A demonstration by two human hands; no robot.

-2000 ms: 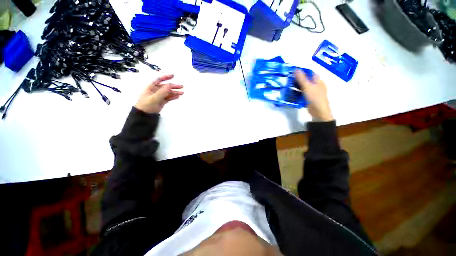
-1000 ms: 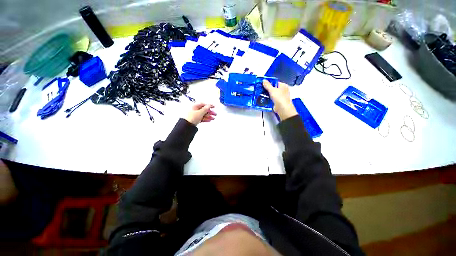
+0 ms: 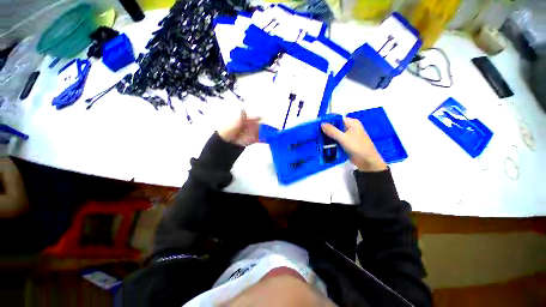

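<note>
My right hand (image 3: 357, 144) grips a blue tray (image 3: 299, 159) at its right end and holds it tilted near the table's front edge. Black cable shows in the tray's recess and slots. My left hand (image 3: 241, 129), slightly blurred, is at a blue corner by the tray's upper left; whether it grips this corner is unclear. A white printed card with blue edges (image 3: 304, 84) is just behind the tray, its lower edge hidden. Another blue tray (image 3: 389, 137) lies behind my right hand.
A black cable pile (image 3: 179, 60) and fanned blue packages (image 3: 254, 51) are at the back. A blue-edged stack (image 3: 371, 65) stands right of them. A blue tray (image 3: 460, 126), black slab (image 3: 493, 77) and pale loops lie right. A green basket (image 3: 67, 30) is back left.
My right hand has brought the tray closer to the table's front edge and tilted it. My left hand is now at the blue corner beside it. The camera view has also shifted.
</note>
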